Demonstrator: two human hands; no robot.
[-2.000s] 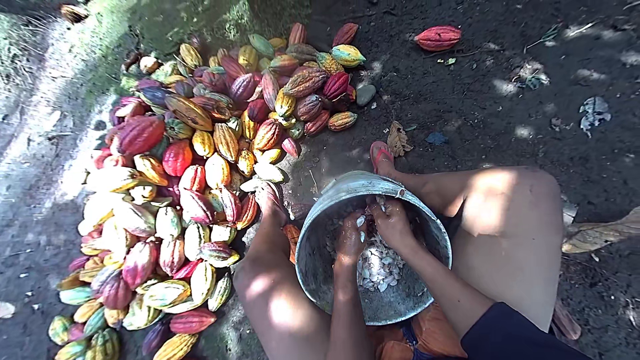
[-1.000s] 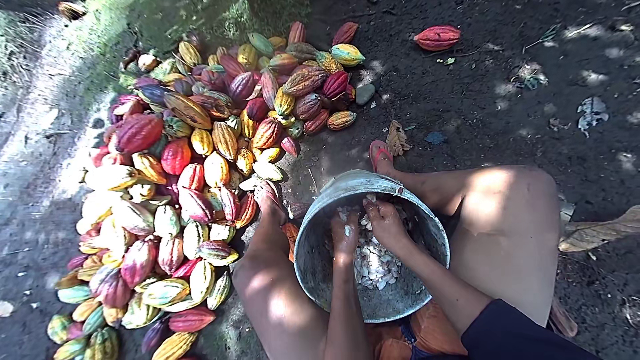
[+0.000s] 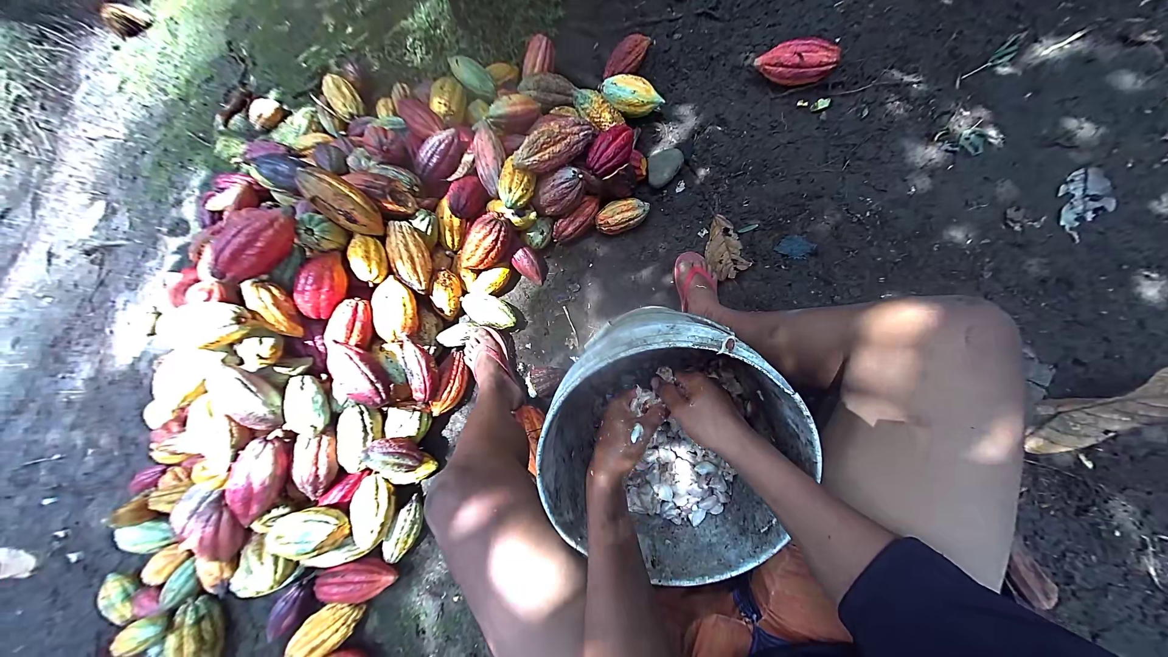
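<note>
A grey metal bucket (image 3: 675, 557) leans between my legs with its mouth toward me. Inside it lies a heap of whitish, pulp-coated cacao beans (image 3: 689, 484). My left hand (image 3: 628, 433) is in the bucket at the left of the heap, fingers curled around some pale beans. Close beside it, above the heap, my right hand (image 3: 701, 409) has its fingertips bent toward a small pale piece. Shadow and the fingers hide exactly what the right hand touches.
A large pile of red, yellow and green cacao pods (image 3: 315, 465) covers the ground at left, touching my sandalled foot. One red pod (image 3: 798, 62) lies apart at the top. A grey stone (image 3: 665, 168) and dry leaves (image 3: 725, 248) are on the dark soil.
Both hands have shifted slightly within the bucket, staying near each other above the beans. The pod pile and bucket look the same.
</note>
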